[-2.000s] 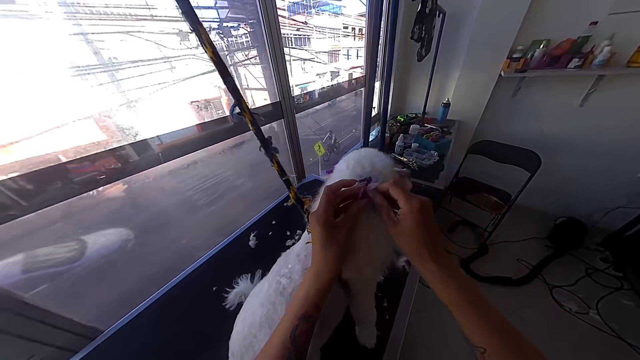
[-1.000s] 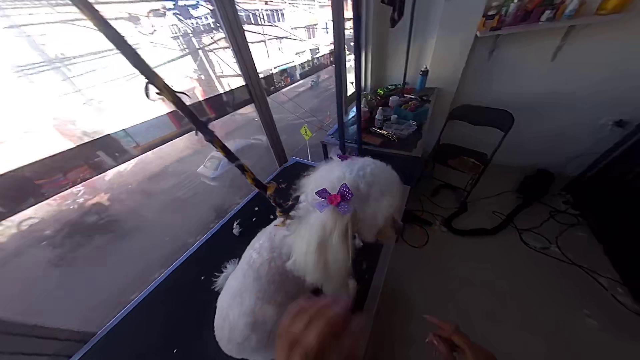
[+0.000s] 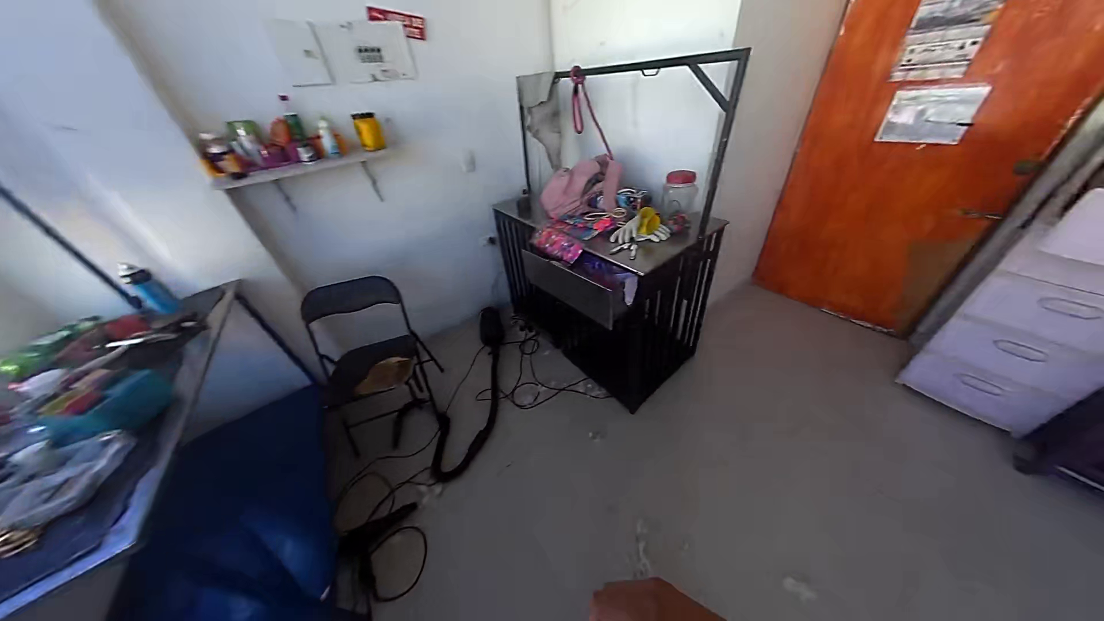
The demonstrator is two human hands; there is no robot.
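Only part of one hand shows, apparently my right hand (image 3: 651, 601), cut off by the bottom edge of the view. It is low over the grey floor, its fingers cannot be made out, and whether it holds anything is hidden. My left hand is out of view, as is the white dog. Farther off, a metal-topped grooming table (image 3: 664, 257) with a pulled-out drawer (image 3: 569, 289) bears a pink cloth (image 3: 582, 185), white gloves (image 3: 638, 231) and a clear jar with a red lid (image 3: 680, 197).
A black folding chair (image 3: 352, 297) stands by the wall. A black hose (image 3: 483, 448) and cables lie on the floor. At left, a cluttered table (image 3: 203, 345) holds a blue bottle (image 3: 151, 289). White drawers (image 3: 1018, 349) stand right of an orange door (image 3: 832, 198).
The view has swung far to the right, leaving the dog and window out of sight. Two seconds ago both hands were at the dog's head; a second ago they were off its purple bow.
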